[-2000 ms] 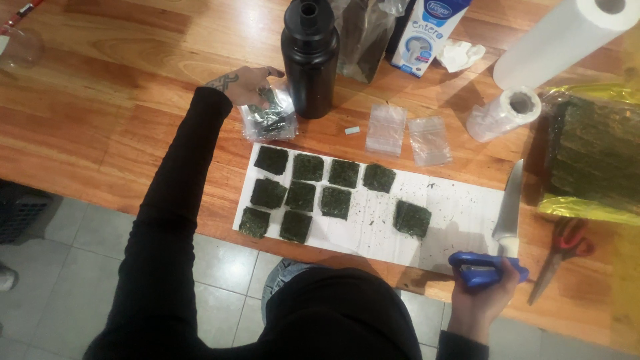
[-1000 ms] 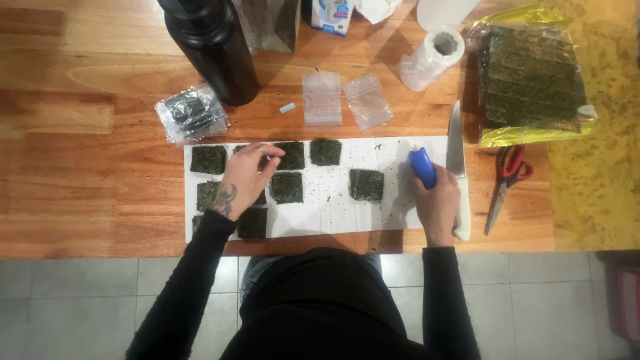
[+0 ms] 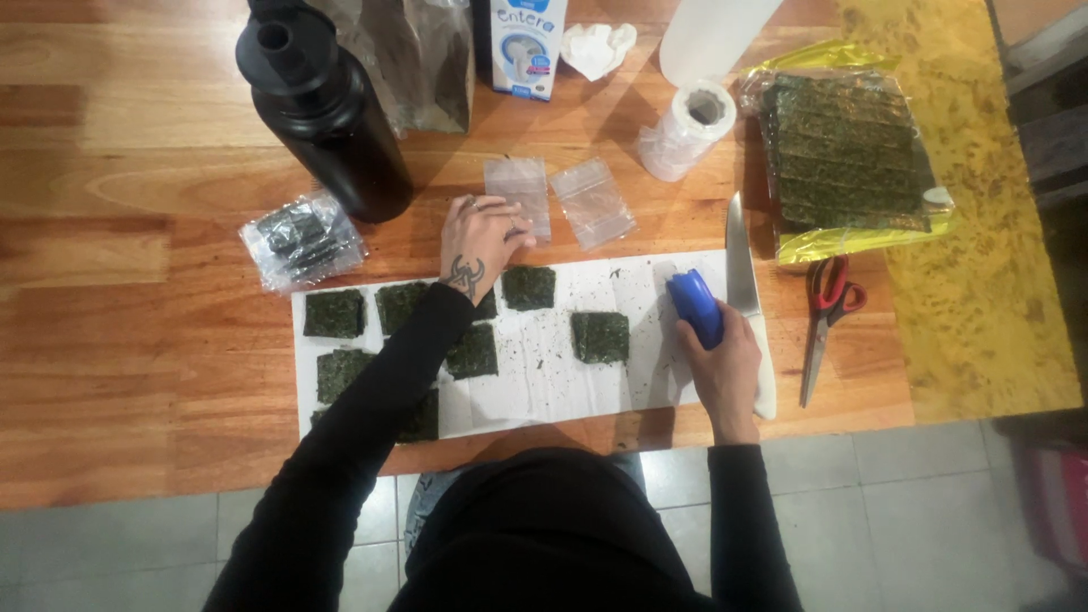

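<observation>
My left hand [image 3: 484, 238] reaches over the back edge of a white paper sheet [image 3: 544, 391], its fingertips at a small clear zip bag [image 3: 520, 191]; whether they grip it I cannot tell. A second clear zip bag [image 3: 593, 204] lies just to the right. In my right hand [image 3: 725, 361] is a blue handheld device [image 3: 695, 306], held over the sheet's right part. Several stacks of cut nori squares [image 3: 334, 314] lie on the sheet's left half, some hidden under my left arm. One nori square [image 3: 600, 337] sits apart, nearer my right hand.
A knife [image 3: 741, 263] lies along the sheet's right end, with red-handled scissors [image 3: 823, 319] beyond it. Behind stand a black bottle [image 3: 340, 127], a plastic film roll [image 3: 688, 127] and a carton [image 3: 525, 51]. Nori sheets [image 3: 841, 153] lie back right; bagged nori [image 3: 302, 238] lies left.
My left hand was at the bagged nori, then over the squares, and is now at the zip bag. My right hand has brought the blue device from beside the knife handle over the sheet.
</observation>
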